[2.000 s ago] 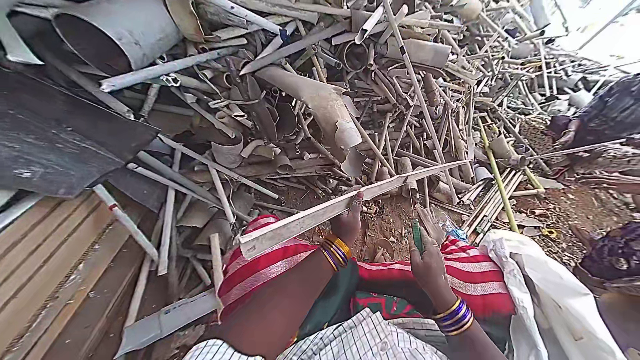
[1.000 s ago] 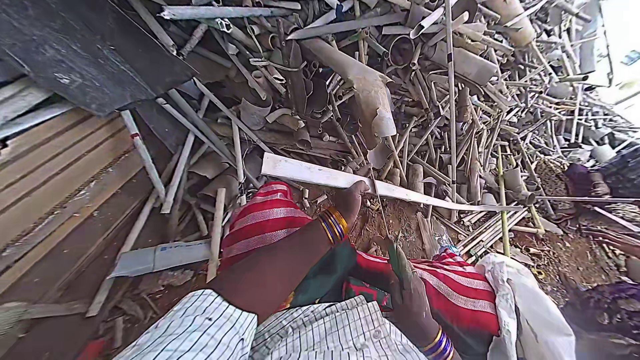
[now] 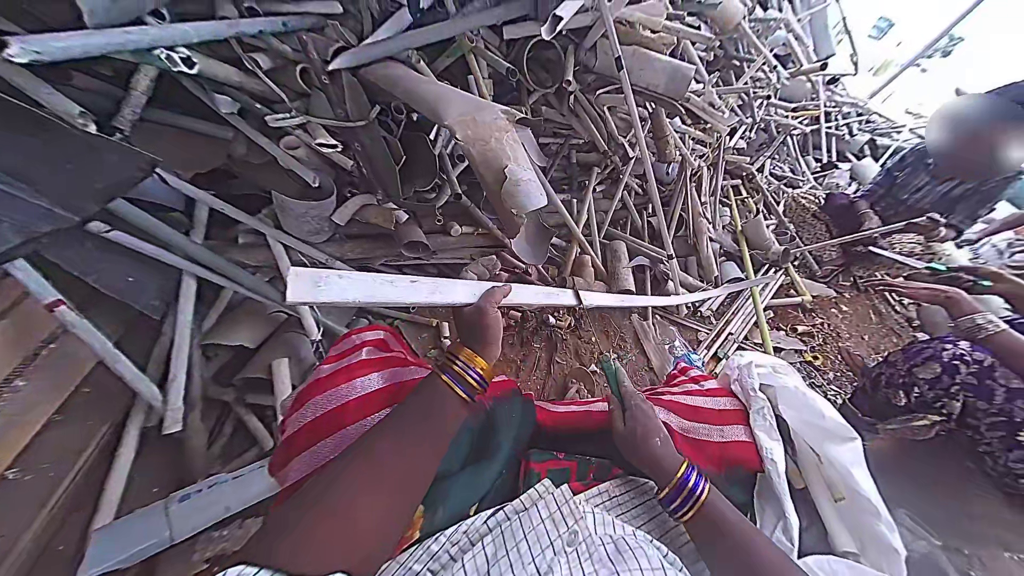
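My left hand [image 3: 482, 324] grips a long, pale flat strip [image 3: 376, 288], likely plastic, from below near its middle. The strip lies crosswise in front of my knees, broad at the left and tapering to the right. In my right hand [image 3: 642, 432], below and right of the left, is a green handle [image 3: 613, 378] pointing up; whether a blade extends from it cannot be told. A red and white striped cloth [image 3: 352, 392] covers my knees. Beyond the strip lies a broken, wide pale pipe piece [image 3: 488, 136].
A large heap of pipe scraps [image 3: 592, 144] fills the far side. Wooden planks [image 3: 48, 400] and a dark sheet [image 3: 64, 168] are at the left. A white sack [image 3: 832, 472] lies by my right knee. Co-workers [image 3: 944, 176] sit at the right; one hand there holds a green-handled knife [image 3: 920, 262].
The strip has turned from a slant to nearly level across my view, still in my left hand. Co-workers' hands at the right now show more fully as the view has shifted.
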